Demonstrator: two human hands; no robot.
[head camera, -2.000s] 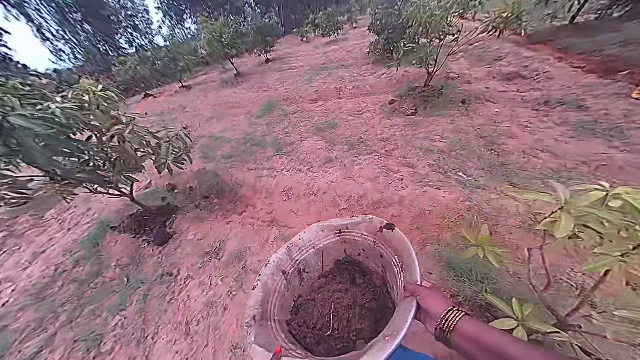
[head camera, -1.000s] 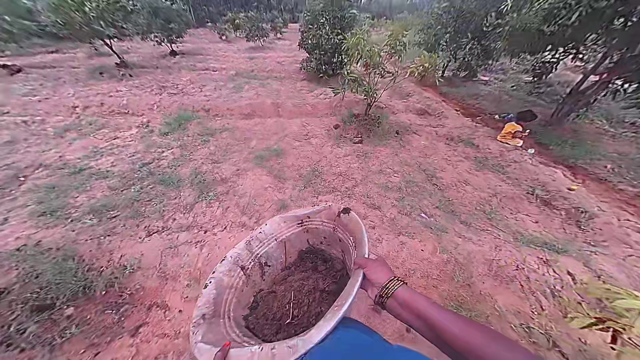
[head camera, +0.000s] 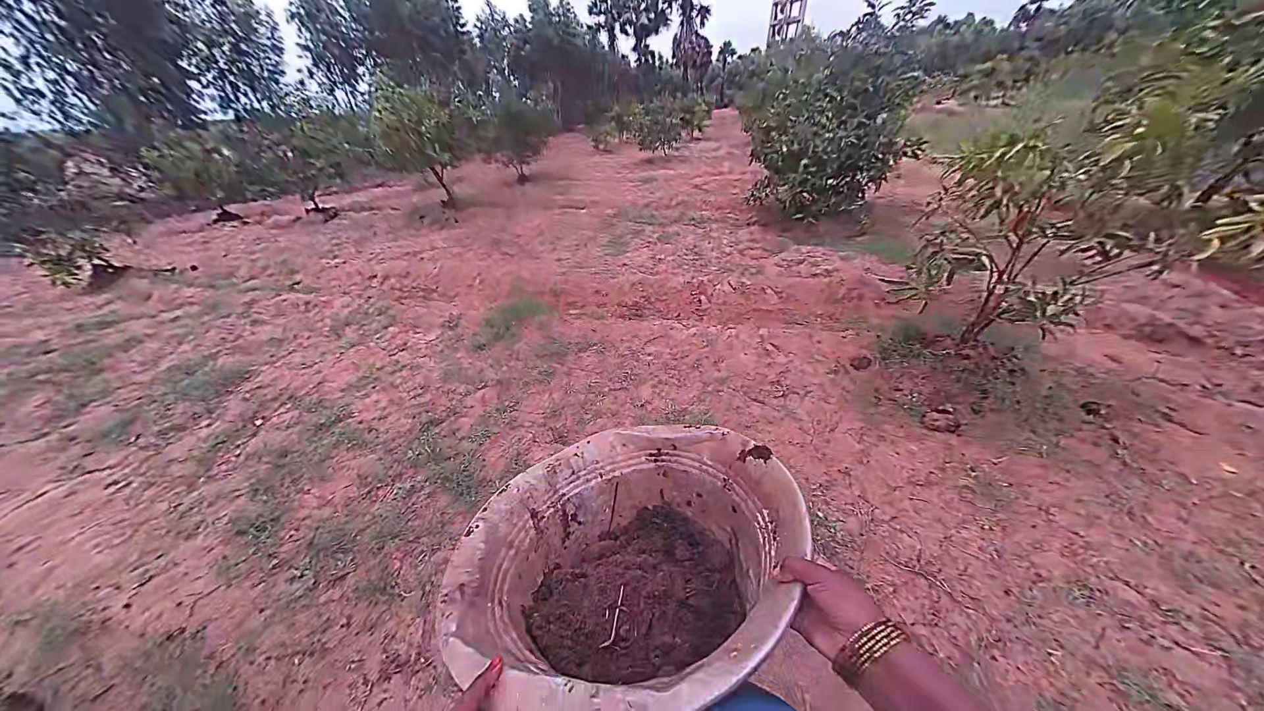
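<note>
A wide-rimmed, worn basin (head camera: 632, 449) with dark stains on its wall is held out in front of me at the bottom centre. Dark, crumbly soil or manure (head camera: 642, 597) lies in its bottom, with a thin pale twig on top. My right hand (head camera: 829, 607), with several bangles at the wrist, grips the right side of the rim. At the lower left of the rim is my left hand (head camera: 482, 686), of which only a finger with a red nail shows, pressed to the edge; the rest is out of view. Blue cloth shows below the basin.
Reddish bare ground (head camera: 326, 425) with grass tufts spreads around me. A small leafy tree (head camera: 1007, 247) grows ahead to the right, with clods near its base. Beyond it stands a dense bushy tree (head camera: 825, 138). Smaller trees (head camera: 420, 133) line the left, and a tower frame (head camera: 786, 20) rises far off.
The view has swung about and now takes in more of the distance. Both hands stay on the basin's rim, and the dark material is still inside.
</note>
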